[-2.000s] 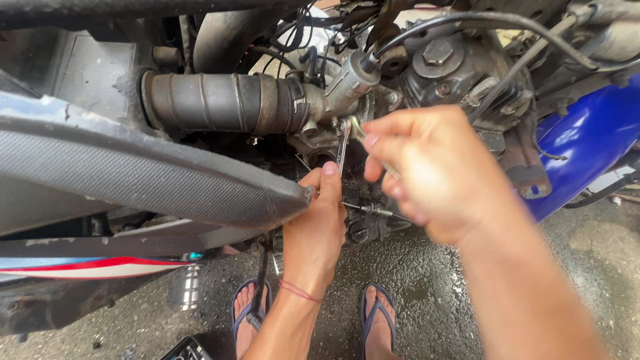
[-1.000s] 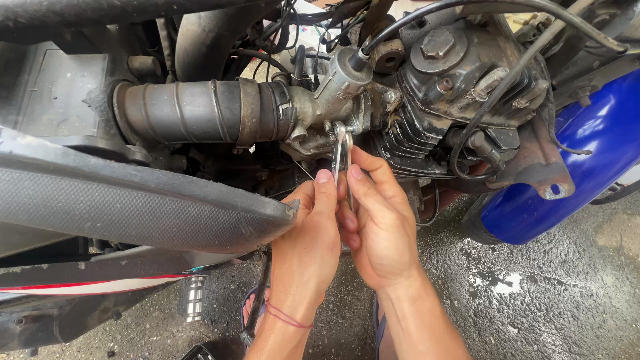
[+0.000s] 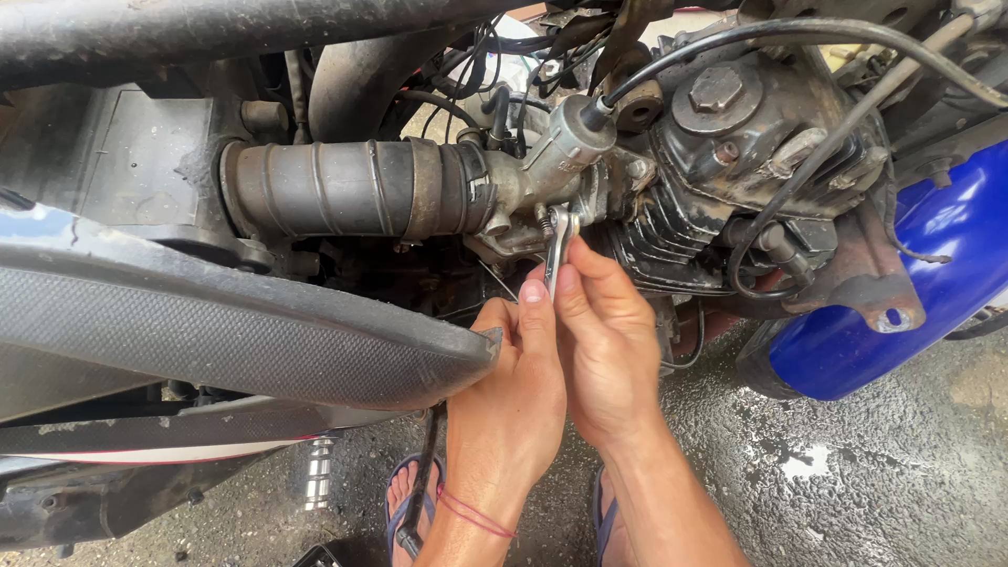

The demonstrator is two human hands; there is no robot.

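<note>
My left hand (image 3: pixel 516 378), with a red string at the wrist, grips a metal wrench (image 3: pixel 557 248) between thumb and fingers. The wrench's ring end sits at the lower side of the carburetor (image 3: pixel 551 173), by a small spring screw (image 3: pixel 545 220). Close beside it, my right hand (image 3: pixel 610 339) has its thumb and forefinger at the wrench's head and shaft; whether it holds anything else is hidden. A ribbed rubber intake duct (image 3: pixel 331 189) joins the carburetor from the left, and a black cable (image 3: pixel 756 27) runs from its top.
The finned engine cylinder (image 3: pixel 669 236) and a blue fender (image 3: pixel 882 291) lie to the right. A textured black motorcycle panel (image 3: pixel 236 323) reaches close to my left hand. Below are a black lever (image 3: pixel 425 472), a metal footpeg (image 3: pixel 318 472), sandalled feet and wet ground (image 3: pixel 827 472).
My right hand, blurred and apart from the wrench two seconds ago, has come in beside my left hand at the wrench. My left hand keeps its grip. The view has moved nearer.
</note>
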